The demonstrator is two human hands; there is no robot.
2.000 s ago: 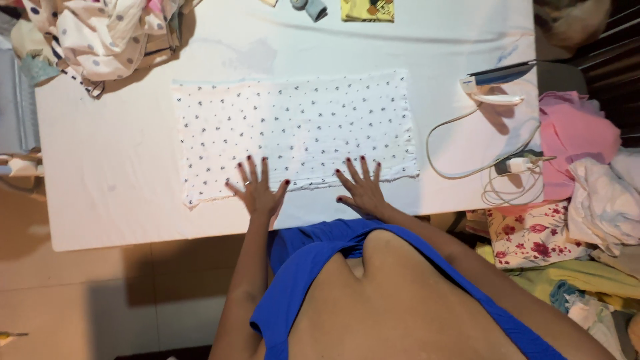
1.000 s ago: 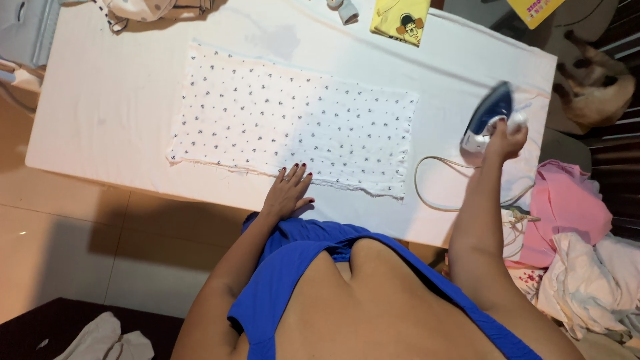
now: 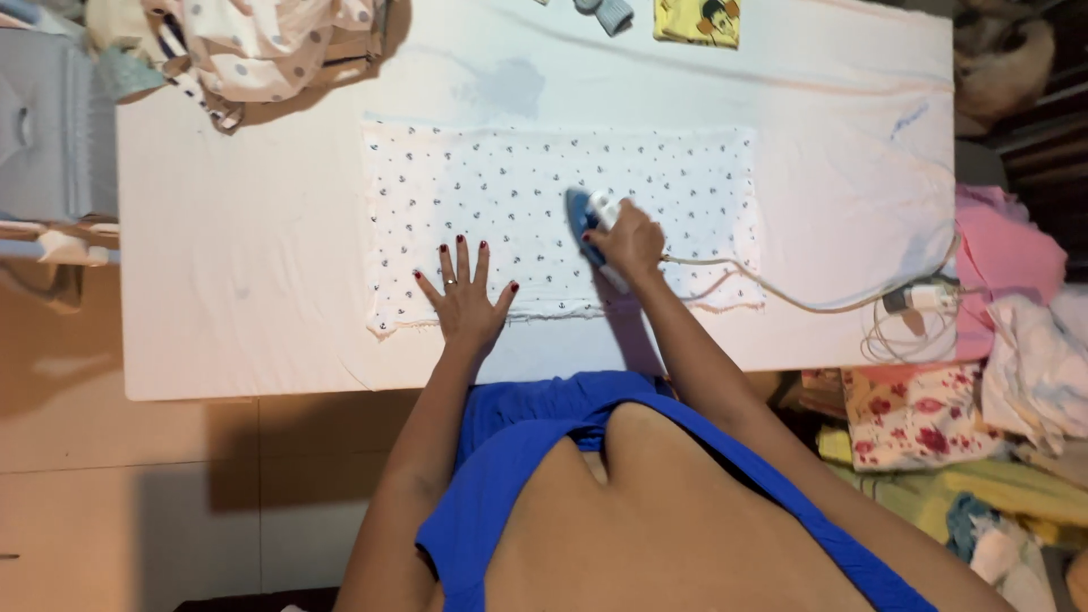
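A white cloth with small dark anchor prints point(image 3: 527, 178) lies spread flat on the white-covered table point(image 3: 238, 255). My left hand point(image 3: 467, 297) rests on its lower left part, palm down with fingers spread. Near the cloth's middle, my right hand point(image 3: 631, 242) grips the handle of a blue and white clothes iron point(image 3: 586, 225), whose soleplate is down on the cloth, though the hand partly hides the iron. A pale cord point(image 3: 790, 297) runs from the iron to the table's right side.
Polka-dot fabric point(image 3: 263, 42) is heaped at the back left. A grey folded item point(image 3: 612, 13) and a yellow printed cloth point(image 3: 697, 21) lie at the far edge. Coiled cable with a plug point(image 3: 926, 297) sits at the right edge, beside pink fabric point(image 3: 1007, 255) and piled clothes point(image 3: 926, 416).
Two seconds ago both hands lay on the cloth. My right hand took hold of the iron at the right side, and has since moved left with it onto the cloth.
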